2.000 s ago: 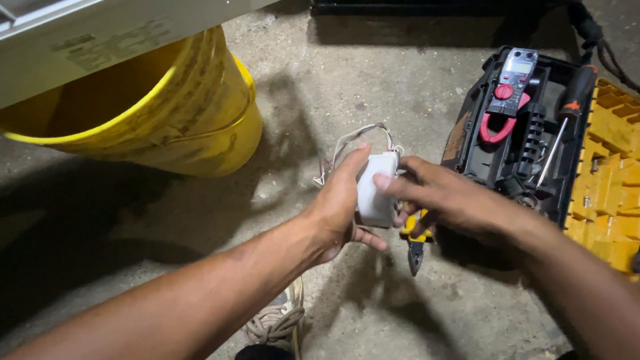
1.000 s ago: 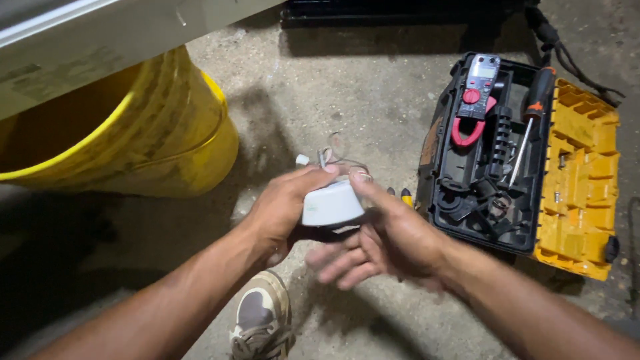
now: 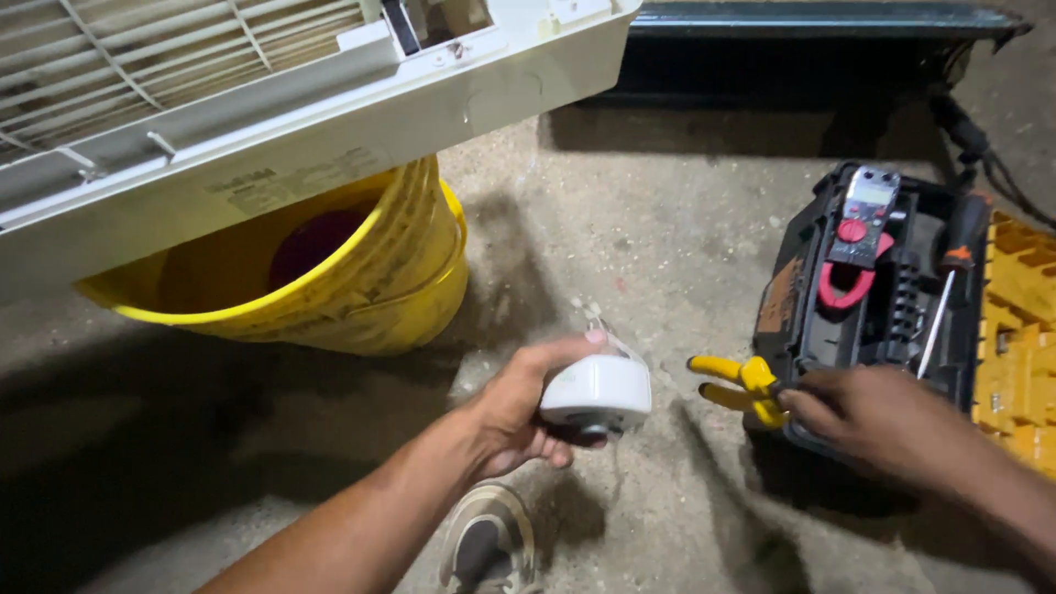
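In the head view my left hand point(image 3: 520, 412) grips a white plastic housing point(image 3: 598, 384), thumb on its far edge and fingers beneath. Thin wires with small white connectors point(image 3: 587, 309) stick out beyond its far side. A darker round part shows on the underside. At the right, my right hand point(image 3: 841, 408) holds yellow-handled pliers point(image 3: 747, 384) by the head end, handles pointing left, beside the near left corner of the toolbox. The jaws are hidden by my fingers.
A black toolbox point(image 3: 784, 289) with a yellow lid point(image 3: 1019, 330) carries a clamp meter point(image 3: 858, 235) and a screwdriver point(image 3: 961, 239). Upper left, an air conditioner's white casing point(image 3: 330, 165) overhangs a yellow bucket point(image 3: 396, 289). A dark panel point(image 3: 792, 66) lies behind; my shoe point(image 3: 487, 540) is below.
My right hand has left the white housing and moved right to the toolbox, where it now holds the pliers. My left hand still holds the housing. The view has shifted, showing more of the casing.
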